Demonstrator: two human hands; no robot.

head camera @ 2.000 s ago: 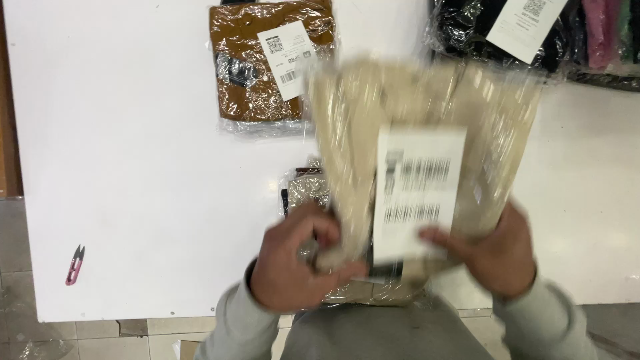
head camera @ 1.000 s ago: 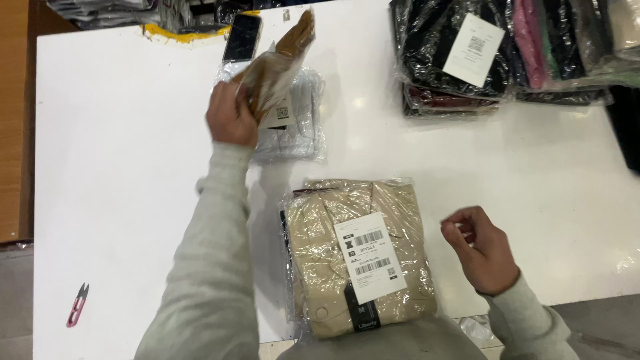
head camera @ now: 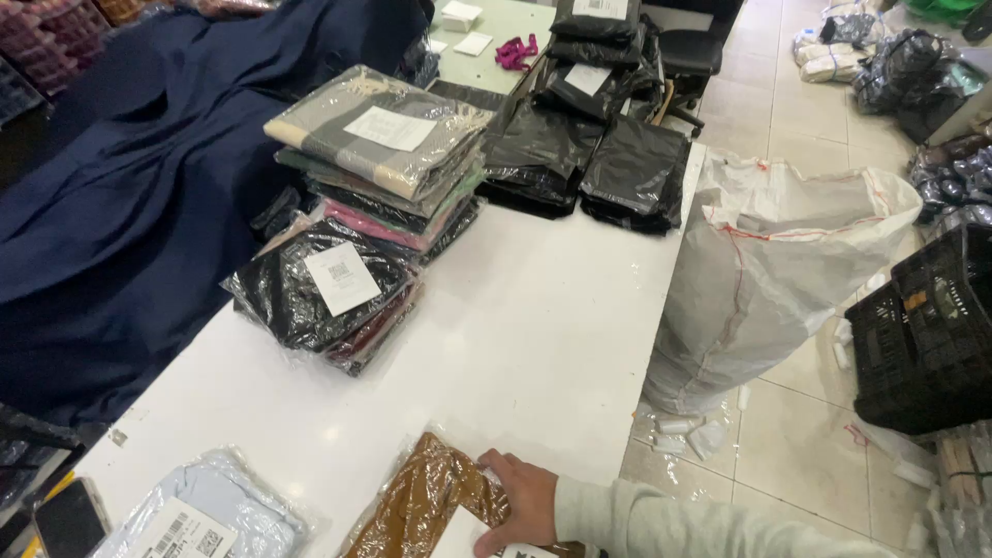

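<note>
My right hand (head camera: pixel 518 500) grips the right edge of a brown garment in a clear plastic bag (head camera: pixel 422 500) at the bottom centre, with the thumb on its white label. Left of it on the table lies a light blue bagged garment (head camera: pixel 225 492) with a printed label. My left hand is outside the view. Farther up the table sits a stack of bagged garments with a black one on top (head camera: pixel 291 283). Against it stands a taller stack topped by a grey and cream fringed textile (head camera: pixel 318 136).
Black plastic packages (head camera: pixel 639 167) stand at the white table's (head camera: pixel 535 341) far end. A large white woven sack (head camera: pixel 744 310) is beyond its right edge, near black crates (head camera: pixel 922 341). Dark blue cloth (head camera: pixel 132 155) covers the left side. A phone (head camera: pixel 70 523) lies at lower left.
The view has swung far to the right. A second ago my left hand held the brown package up and my right hand was empty; now my right hand grips it low at the table.
</note>
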